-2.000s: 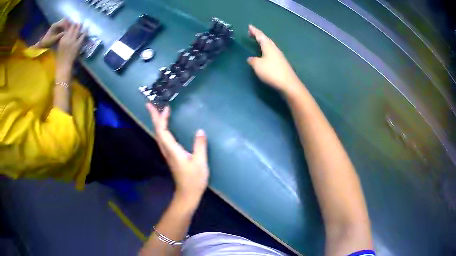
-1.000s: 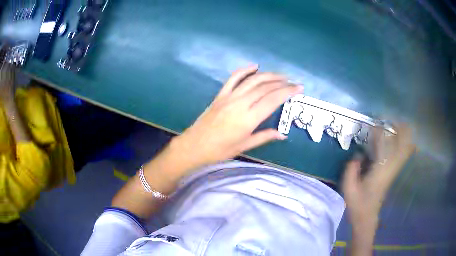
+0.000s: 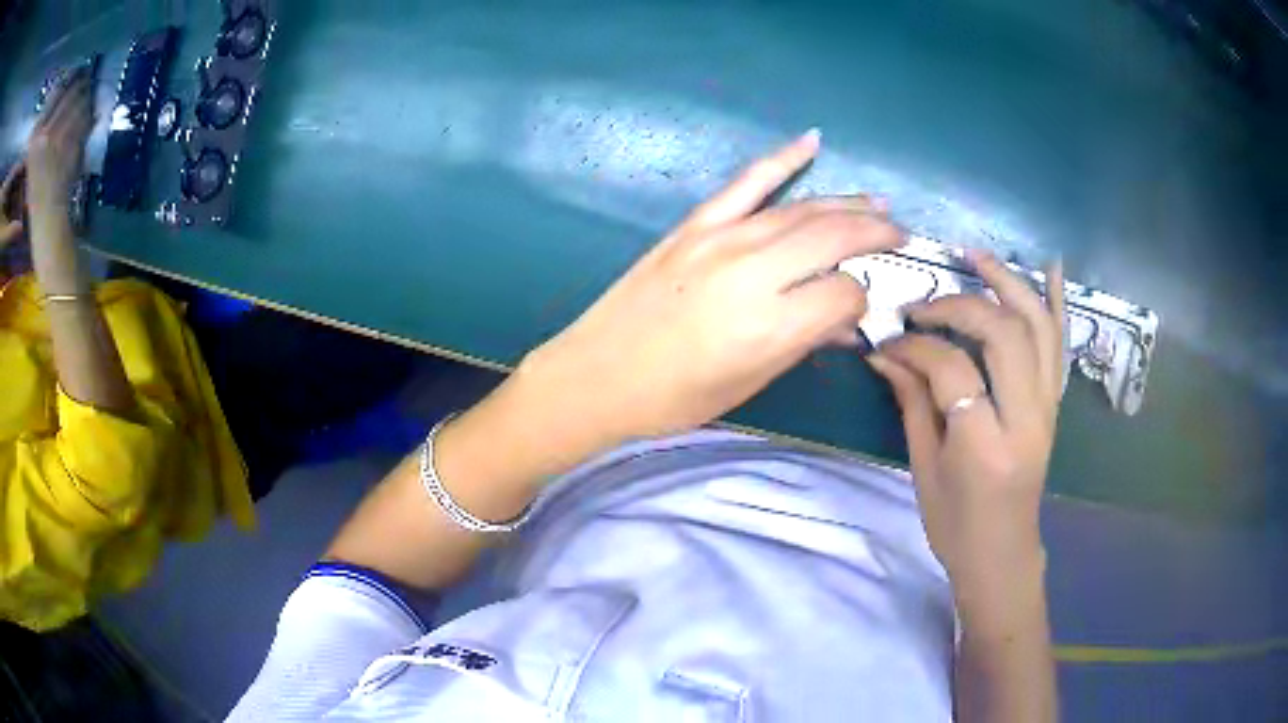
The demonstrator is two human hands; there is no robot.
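A white strip with black outlines (image 3: pixel 1119 322) lies on the green bench in front of me, its scalloped side towards me. My left hand (image 3: pixel 720 304) covers the strip's left end, with fingers bent over it and the index finger raised. My right hand (image 3: pixel 989 374) is over the strip's middle, its thumb and fingertips close together at one of the units. The fingertips hide what they touch there. The strip's right end shows past my right hand, with a round outline on it.
A dark strip with round knob-like parts (image 3: pixel 209 170) lies at the far left of the green bench (image 3: pixel 410 212). Beside it are a black phone (image 3: pixel 137 127) and a small round disc (image 3: pixel 168 117). A person in yellow clothing (image 3: pixel 106 452) has their hands at the bench's left end.
The view has swung from the dark strip to the white one. Since the last earlier frame, my right hand has moved left from the strip's right end to its middle; my left hand has shifted slightly right.
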